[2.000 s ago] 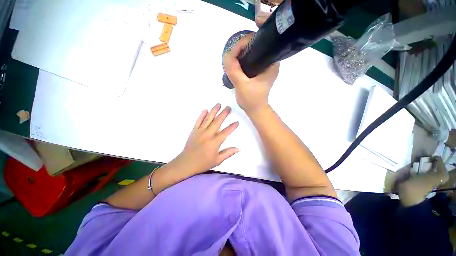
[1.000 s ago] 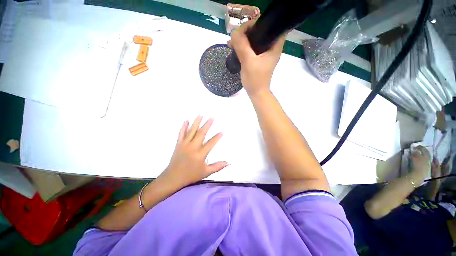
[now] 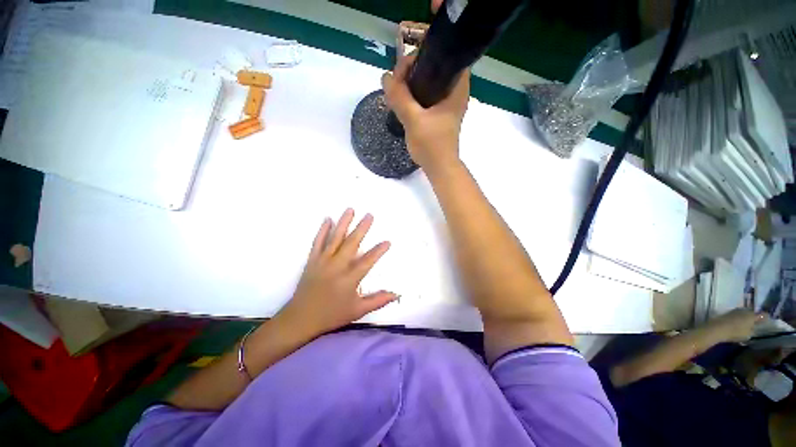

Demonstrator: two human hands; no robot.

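Observation:
My right hand (image 3: 432, 118) is closed around the black electric screwdriver (image 3: 454, 48), which leans with its rear end up and to the right. Its lower end is over the screw dish (image 3: 373, 140), a round black-rimmed dish full of grey speckled screws. Whether the tip touches the screws cannot be told. My left hand (image 3: 339, 271) lies spread on the white bench top (image 3: 288, 183), below and left of the dish, and holds nothing. A thick black cord (image 3: 611, 166) hangs at the right.
A flat white panel (image 3: 113, 122) lies at the left, with orange pieces (image 3: 254, 101) beside it. A bag of screws (image 3: 563, 118) lies at the back right. White panels (image 3: 637, 227) lie at the right edge, with stacked panels (image 3: 720, 131) beyond. A coworker's arm (image 3: 689, 345) is at lower right.
The view has shifted, uncovering more of the dish than two seconds ago. The screwdriver stays in my right hand over the dish. The coworker's arm has moved.

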